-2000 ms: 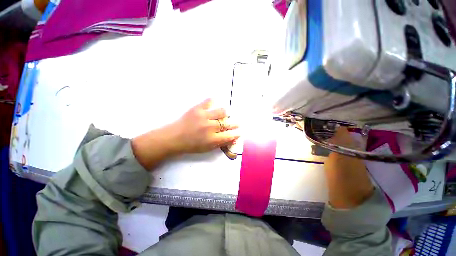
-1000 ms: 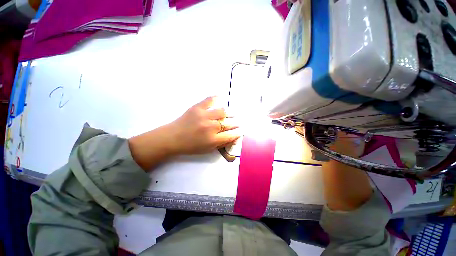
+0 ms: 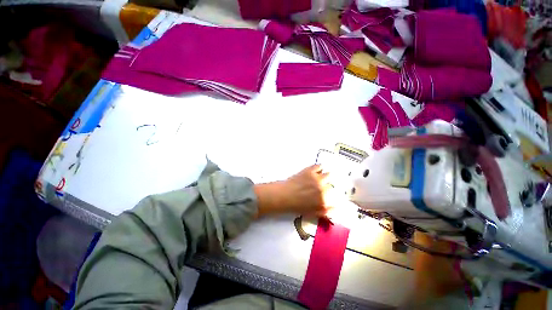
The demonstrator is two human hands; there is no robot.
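Observation:
A magenta strip (image 3: pixel 327 263) runs from the glare under the white and blue sewing machine head (image 3: pixel 433 175) down over the table's front edge. My left hand (image 3: pixel 296 195) lies at the strip's upper end beside the needle area, its fingertips washed out by the lamp; whether they pinch the cloth cannot be told. My right hand is mostly hidden behind the machine head; only a dim, blurred part of the hand or wrist (image 3: pixel 433 275) shows below it. The presser foot and needle are lost in glare.
A stack of large magenta panels (image 3: pixel 206 54) lies at the table's far left, with a smaller magenta stack (image 3: pixel 308 79) beside it. Fanned and bundled magenta pieces (image 3: pixel 451 45) lie behind the machine. A measuring tape (image 3: pixel 242 275) runs along the front edge.
The view has shifted, showing more of the table's back and the pieces behind the machine. My left hand has moved closer to the strip's upper end. My right forearm shows less.

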